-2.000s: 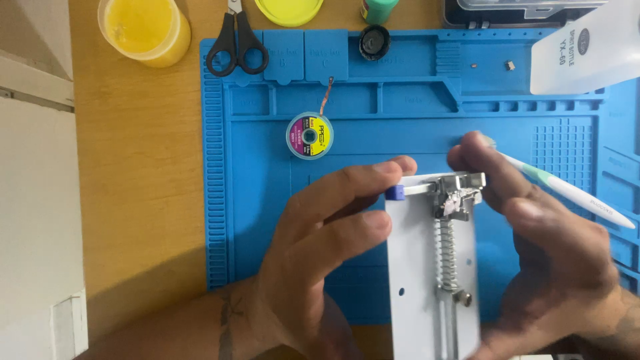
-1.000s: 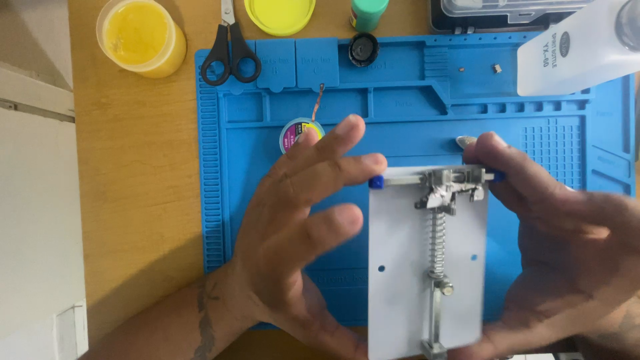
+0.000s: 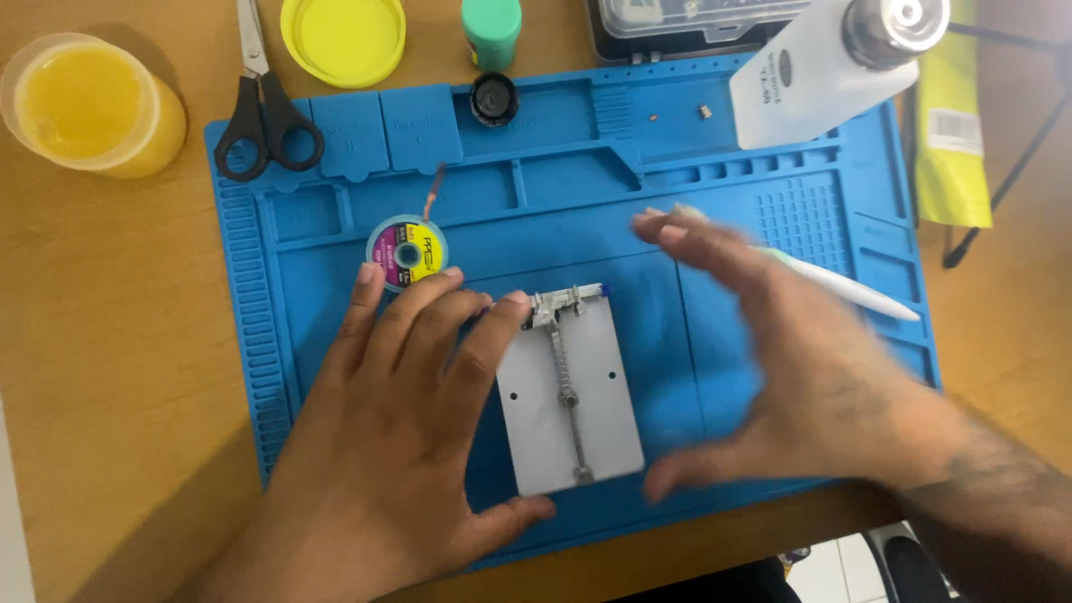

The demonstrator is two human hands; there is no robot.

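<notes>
A metal circuit board holder point(image 3: 603, 394) with a spring and a clamp bar lies on the blue silicone repair mat point(image 3: 670, 335). My left hand point(image 3: 402, 385) rests along its left side, index fingertip at the clamp bar and thumb by its lower edge; whether it grips the holder cannot be told. To the right, my right hand point(image 3: 787, 368) is raised and blurred, fingers and thumb apart, holding nothing. A spool of desoldering braid point(image 3: 408, 255) lies just beyond my left fingertips. Partly behind my right hand is a white and green pen-like tool point(image 3: 854, 289).
Black-handled scissors point(image 3: 266, 126), a tub of yellow paste point(image 3: 92, 109), a yellow lid point(image 3: 343, 38), a green bottle point(image 3: 492, 33) and a black cap point(image 3: 494, 99) stand along the far side. At the back right are a plastic case point(image 3: 670, 29), a spray bottle point(image 3: 804, 84) and a yellow packet point(image 3: 950, 142).
The board holder, earlier held up between both hands, now lies lower on the mat. My right hand has come off it and moved to the right.
</notes>
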